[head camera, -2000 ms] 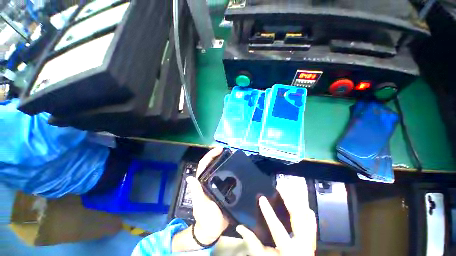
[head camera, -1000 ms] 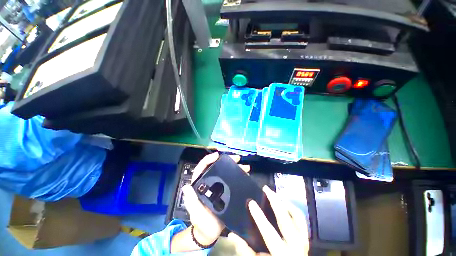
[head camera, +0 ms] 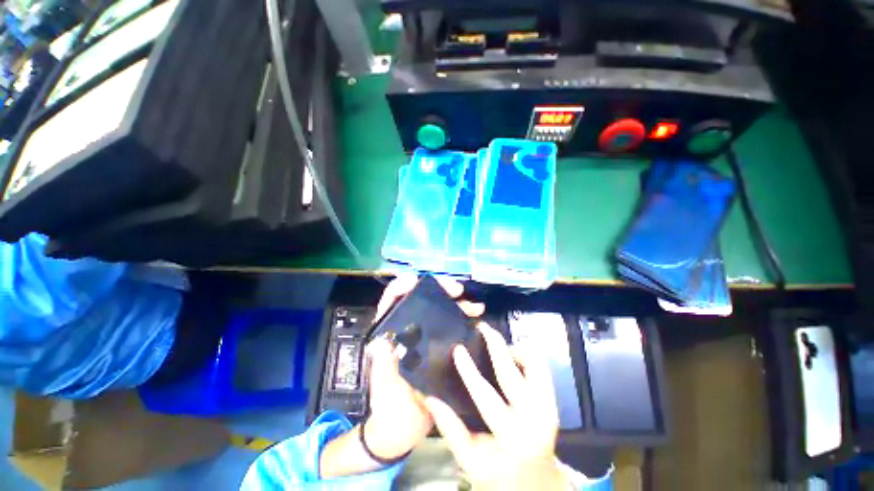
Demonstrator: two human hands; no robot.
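A dark phone with a back cover on it [head camera: 436, 336] is held tilted above the foam tray, its camera area at the upper left. My left hand [head camera: 393, 408] grips its left edge, with the thumb near the camera area and fingertips showing at the top edge. My right hand [head camera: 513, 408] lies with spread fingers on the cover's lower right. The black foam tray [head camera: 655, 384] below holds an open phone body [head camera: 347, 364] at left and two silver phones [head camera: 618, 369] at right. The phone's underside is hidden.
Light-blue film sheets [head camera: 515, 216] and dark blue film pieces [head camera: 678, 230] lie on the green bench. The press [head camera: 585, 81] stands behind them. Stacked foam trays [head camera: 192, 182] and an air hose [head camera: 302, 144] are at left. A person's blue sleeve [head camera: 91, 321] is at far left.
The view has shifted, so the bench and press appear further up and left. The cover's camera area now lies partly under my left thumb. My right hand stays on the cover.
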